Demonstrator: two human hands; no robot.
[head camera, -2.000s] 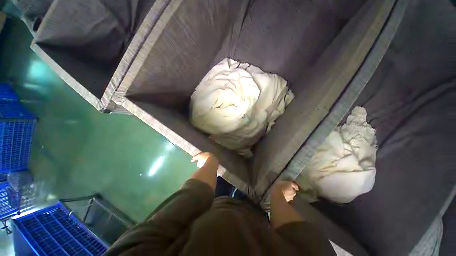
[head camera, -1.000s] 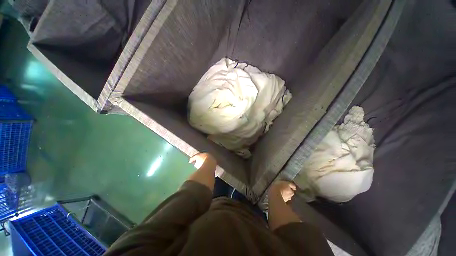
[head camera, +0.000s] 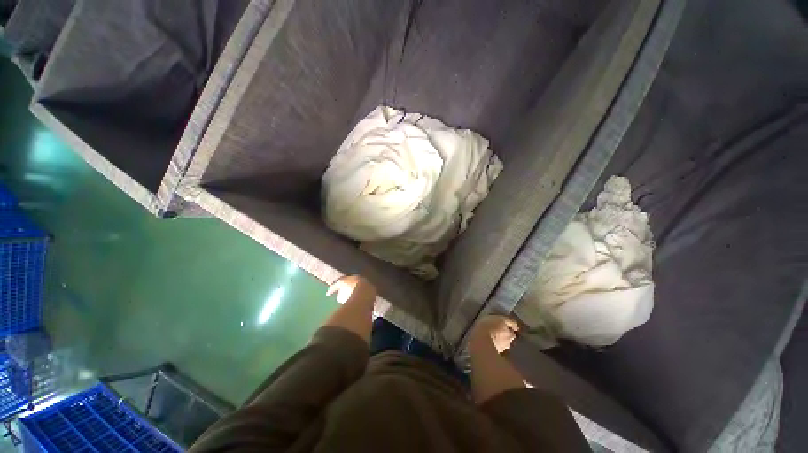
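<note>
Two cloth-lined bins stand side by side in front of me. A cream garment bundle (head camera: 403, 186) lies on the floor of the middle bin (head camera: 257, 232). Another cream bundle (head camera: 595, 281) lies in the right bin, partly hidden by the bin's wall. My left hand (head camera: 351, 288) rests on the near rim of the middle bin, its fingers curled over the edge. My right hand (head camera: 498, 333) is curled on the rim where the two bins meet. Neither hand touches a garment.
A further dark-lined bin (head camera: 133, 88) stands at the upper left. Blue slatted crates (head camera: 97, 423) stand at the lower left, with another crate (head camera: 21, 279) at the left edge. A grey framed cart (head camera: 168, 398) stands beside them on the shiny green floor (head camera: 190, 283).
The view has shifted slightly, so the bins and bundles sit a little further left in the picture. Both hands have stayed on the rims.
</note>
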